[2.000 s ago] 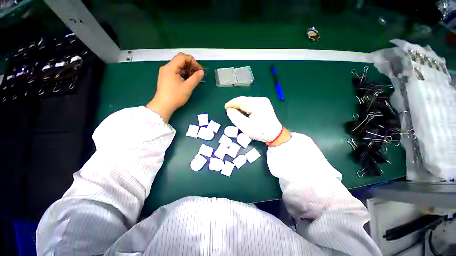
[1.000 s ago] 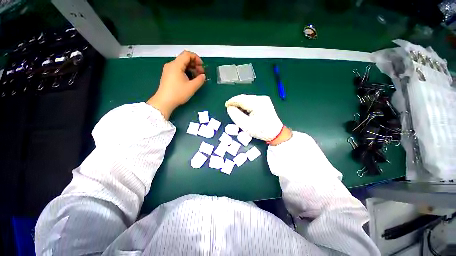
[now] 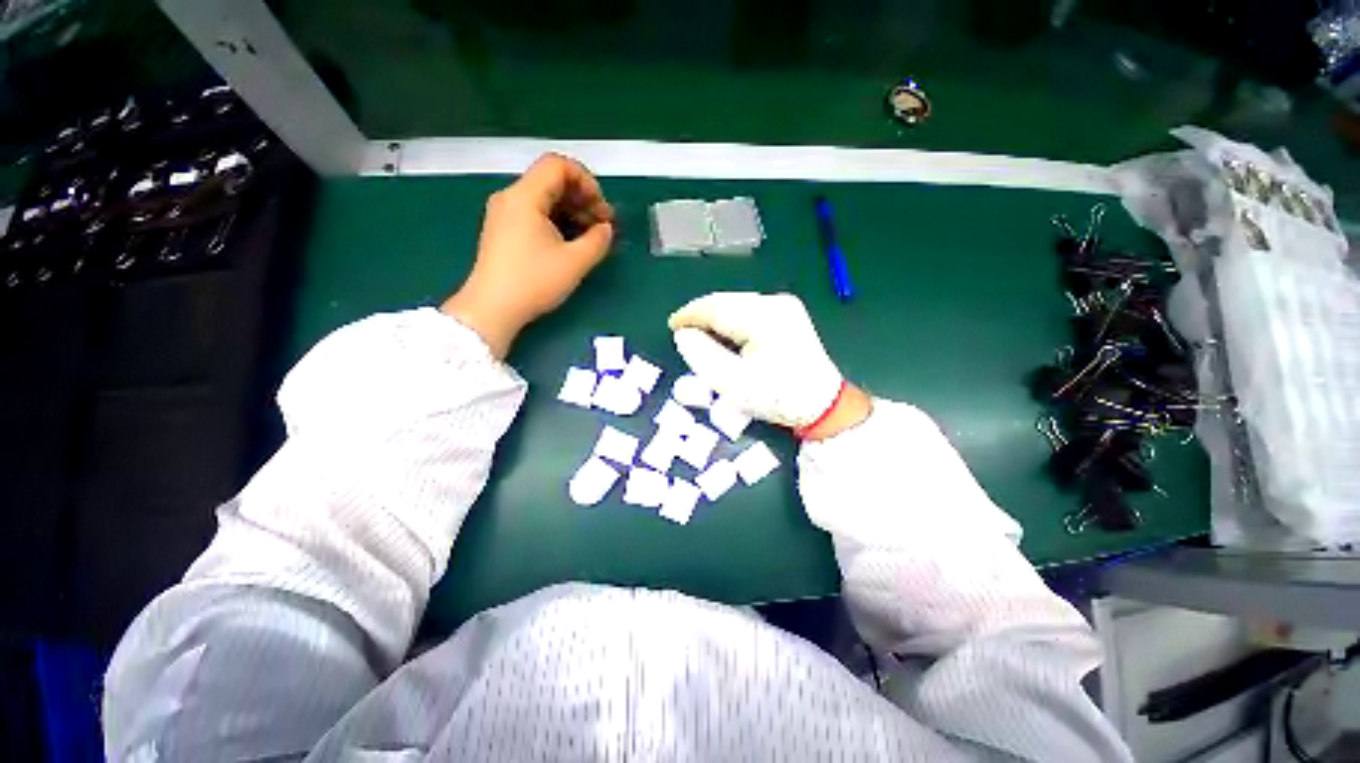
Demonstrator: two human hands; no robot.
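Observation:
My bare left hand (image 3: 540, 239) rests on the green mat just below the white rail, fingers curled; I cannot tell whether it holds anything. My right hand (image 3: 756, 358), in a white glove with a red cuff, is curled at the upper right edge of a loose pile of white pads (image 3: 686, 443); whether something is between its fingers is hidden. Two stacks of translucent squares (image 3: 707, 225) lie side by side right of my left hand. A blue pen (image 3: 834, 251) lies right of them. A round unit (image 3: 907, 102) is on the dark green belt beyond the rail.
A tangled heap of black binder clips (image 3: 1107, 373) lies at right, beside a plastic-wrapped parts pack (image 3: 1286, 358). A black tray (image 3: 164, 358) with clips in its far rows is at left. The white rail (image 3: 746, 158) and a slanted upright (image 3: 269, 82) bound the mat.
The round unit on the belt has shifted slightly left. My left hand has turned slightly since the earliest frame. My right hand has barely moved.

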